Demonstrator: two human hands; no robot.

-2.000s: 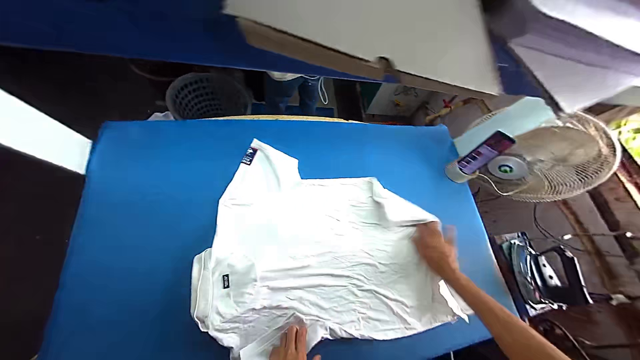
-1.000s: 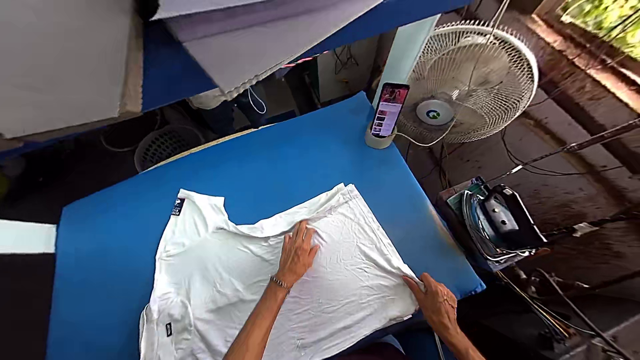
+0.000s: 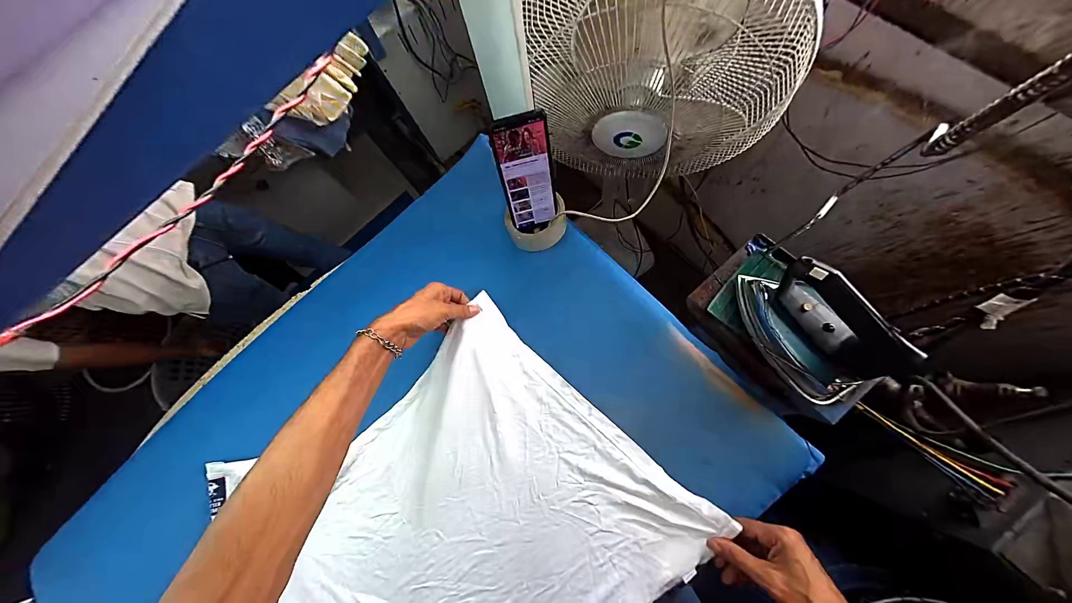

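A wrinkled white shirt (image 3: 502, 486) lies across the blue padded table (image 3: 435, 243). My left hand (image 3: 427, 314), with a chain bracelet at its wrist, pinches the far corner of the shirt's hem between thumb and fingers. The hem's near corner is pinched by my right hand (image 3: 770, 557) at the table's right edge. Between the two hands the hem is stretched in a slanting line. A sleeve end with a dark label (image 3: 216, 496) shows left of my left forearm. The collar is not in view.
A phone (image 3: 523, 172) stands in a tape roll (image 3: 536, 234) before a fan (image 3: 662, 84). An electric iron (image 3: 837, 322) rests on a stand right of the table. Twisted wire (image 3: 209, 193) hangs upper left; beyond it sits a person in a white top (image 3: 151, 260).
My left hand has moved from flat on the shirt's middle to its far hem corner, now gripped. My right hand is still at the near corner. The view has shifted toward the fan.
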